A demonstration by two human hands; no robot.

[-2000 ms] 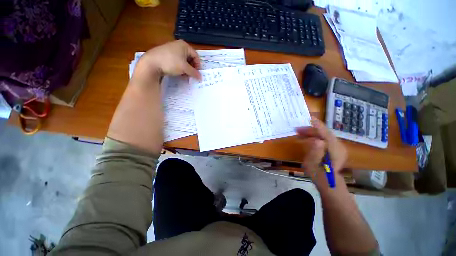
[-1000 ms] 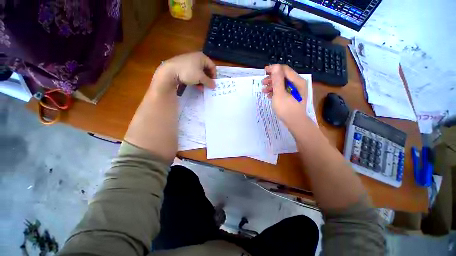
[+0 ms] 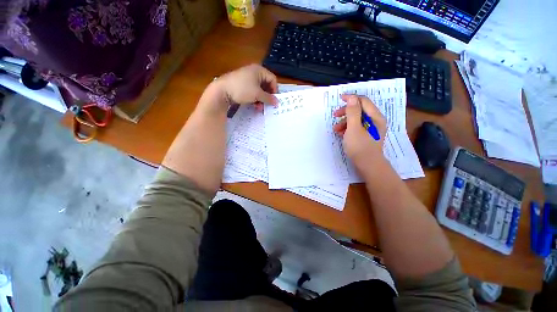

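The white note sheet (image 3: 299,143), with a few handwritten lines at its top, lies uppermost on the desk. A printed size chart (image 3: 394,137) shows under its right side, and more printed sheets (image 3: 244,152) lie beneath at left. My left hand (image 3: 247,86) is at the note sheet's top left corner, thumb on the corner; fingers are partly curled and whether it grips the paper is unclear. My right hand (image 3: 360,125) holds a blue ballpoint pen (image 3: 370,127) over the printed page. The pen's tip is hidden by the fingers.
The black keyboard (image 3: 360,61) lies behind the papers. A black mouse (image 3: 432,144), grey calculator (image 3: 481,200) and blue tool (image 3: 541,228) are at right. Orange-handled scissors (image 3: 91,122) lie at the left edge by patterned cloth (image 3: 104,49). A yellow-labelled bottle (image 3: 240,12) stands behind.
My right hand has moved from the desk's front edge up onto the papers with the pen. The sheets have shifted, and more of the printed page shows at right. The camera view has also shifted.
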